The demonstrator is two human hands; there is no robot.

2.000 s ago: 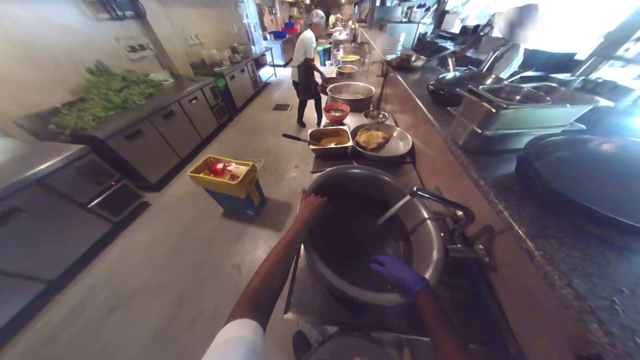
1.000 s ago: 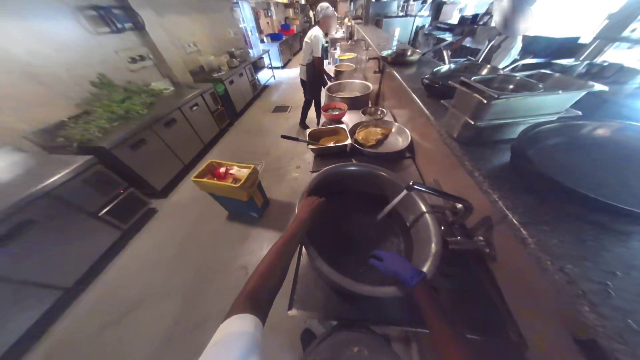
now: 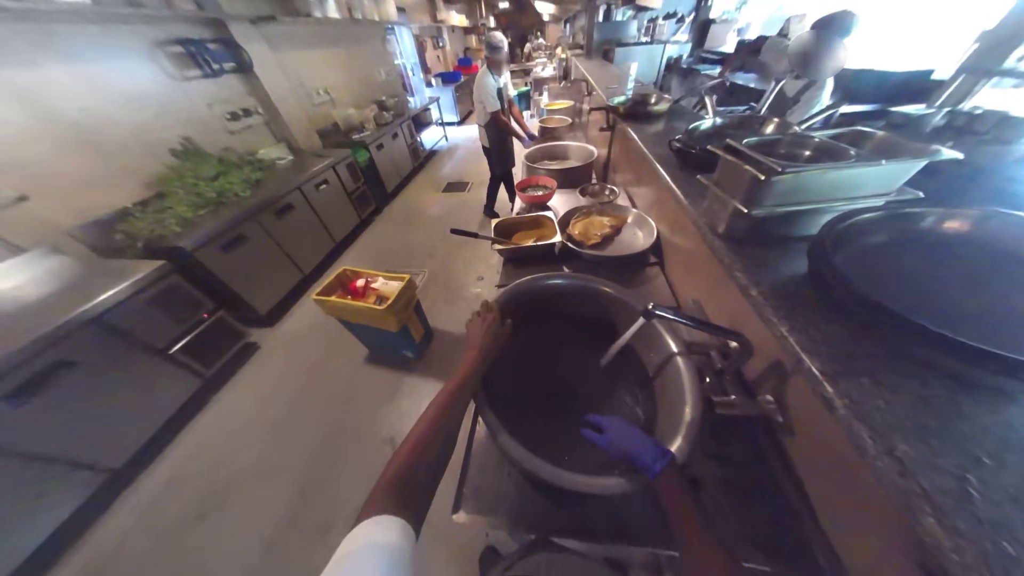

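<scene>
A large round metal pot [image 3: 680,416] stands on the stove. Water runs into it from a metal faucet [image 3: 704,318] mounted at its right. Bare, my left hand [image 3: 486,326] grips the pot's rim at the upper left. My right hand [image 3: 620,440], in a purple glove, is over the lower right of the pot's inside, fingers somewhat spread and holding nothing. Dark liquid or a dark interior lies below it; which one is hard to tell.
Beyond the pot are a pan with food [image 3: 636,236], a rectangular metal container [image 3: 526,250] with a ladle, and a red bowl [image 3: 536,190]. A yellow-topped bin [image 3: 400,312] stands left. Metal trays [image 3: 824,180] sit right. A co-worker [image 3: 496,120] stands ahead.
My left hand stays at the rim and my right hand inside the pot. The co-worker ahead has turned more toward the counter, with arms reaching to it.
</scene>
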